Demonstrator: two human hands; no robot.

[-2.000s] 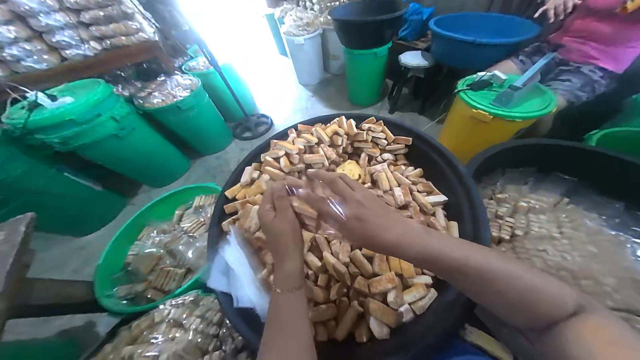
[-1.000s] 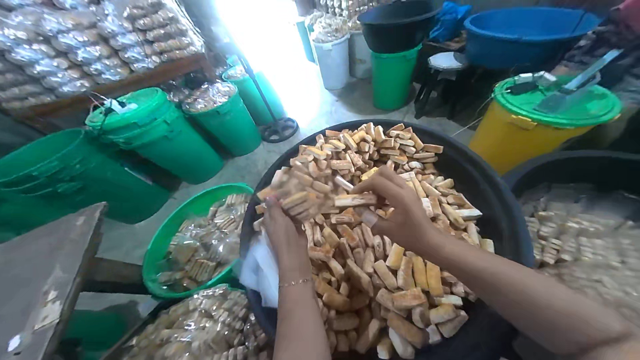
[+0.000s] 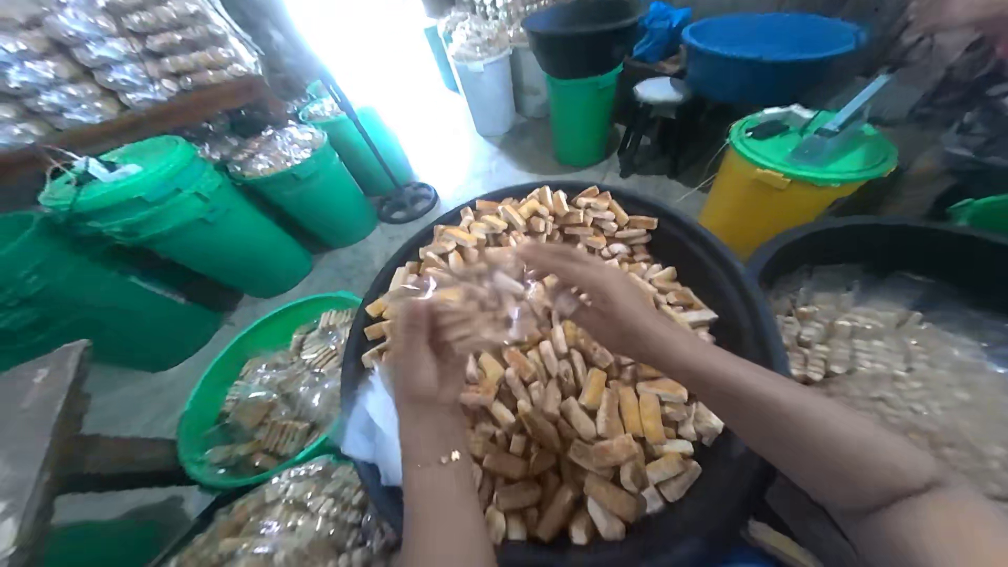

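A large round black tub (image 3: pixel 760 346) holds a heap of short baked bread sticks (image 3: pixel 591 409). Above the heap's left part, my left hand (image 3: pixel 425 346) grips a clear plastic bag (image 3: pixel 480 315) with bread sticks inside; the bag is blurred. My right hand (image 3: pixel 587 287) is at the bag's right side, blurred, fingers spread; whether it holds a stick cannot be told. White plastic sheets or bags (image 3: pixel 374 425) lie over the tub's left rim, beside my left wrist.
A green basin (image 3: pixel 209 394) of packed bags stands left, with more bags (image 3: pixel 291 520) below it. Another black tub (image 3: pixel 850 232) of packs is at right. Green bins (image 3: pixel 236 228), a yellow bin with green lid (image 3: pixel 764 197), a blue basin (image 3: pixel 772 55) and a wooden bench (image 3: pixel 39 417) stand around.
My right hand has moved from the heap up to the bag's side. Two seconds ago both hands were close together over the heap; the bag now shows bread sticks inside.
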